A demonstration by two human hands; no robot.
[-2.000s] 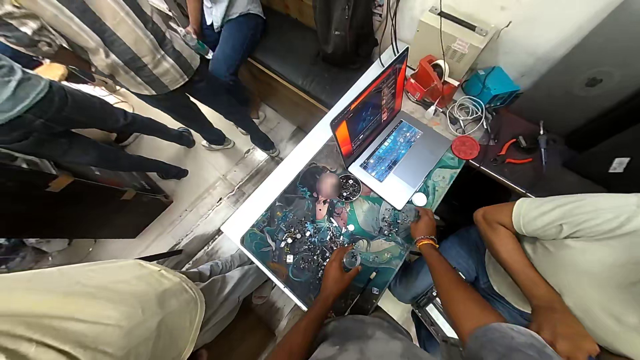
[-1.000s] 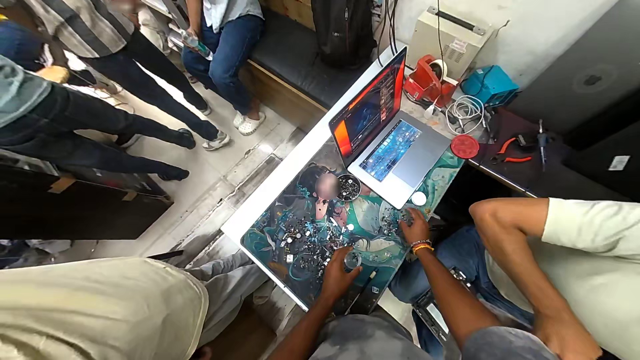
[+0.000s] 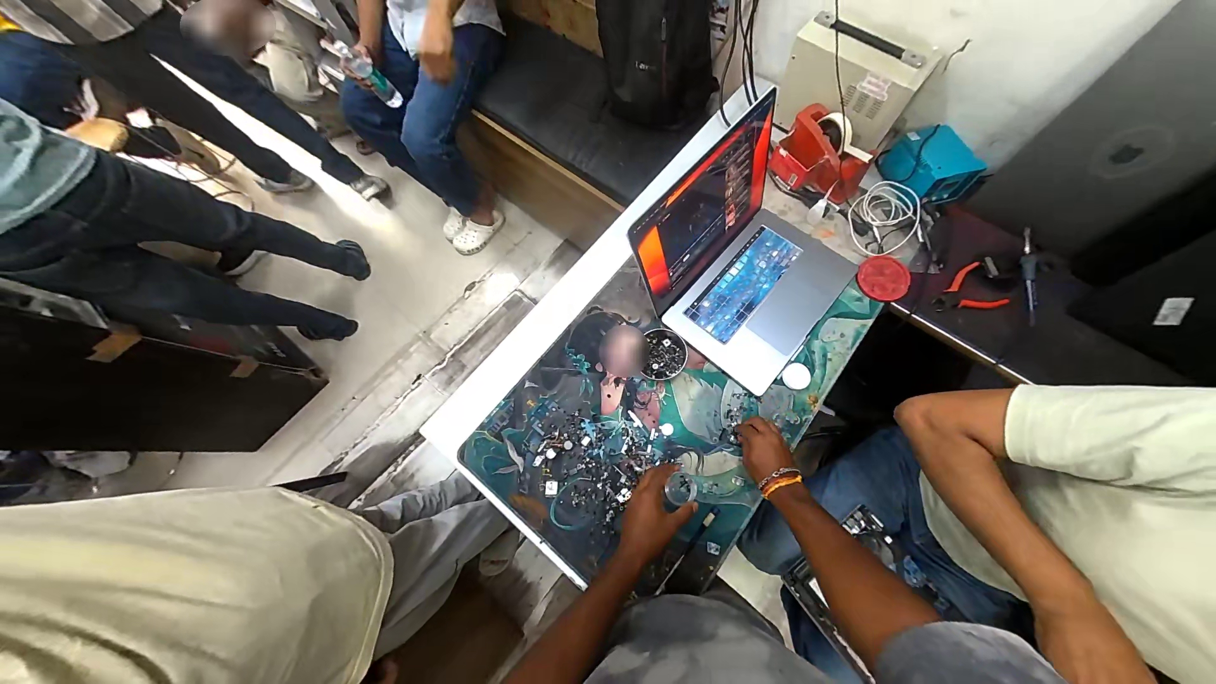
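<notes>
My left hand (image 3: 654, 518) rests at the near part of the patterned desk mat (image 3: 727, 518), its fingers around a small clear round container (image 3: 680, 488). Beside it on the left lies a spread of small screws and electronic parts (image 3: 594, 465). My right hand (image 3: 763, 448), with bracelets at the wrist, has its fingertips down on the mat at a small scatter of tiny parts (image 3: 739, 408); whether it pinches one is too small to tell. A round tin of small parts (image 3: 664, 354) stands farther back, beside the open laptop (image 3: 807, 280). A white round lid (image 3: 796, 376) lies near the laptop's corner.
At the back right are a red tape dispenser (image 3: 819, 157), a teal box (image 3: 931, 163), a coiled white cable (image 3: 885, 217), a red round lid (image 3: 883, 278) and red-handled pliers (image 3: 969, 290). A person (image 3: 1092, 494) sits close on the right; another person (image 3: 190, 579) is at the left.
My right hand has moved from beside the white lid to the tiny parts on the mat. My left hand stays at the clear container. People in the background have shifted.
</notes>
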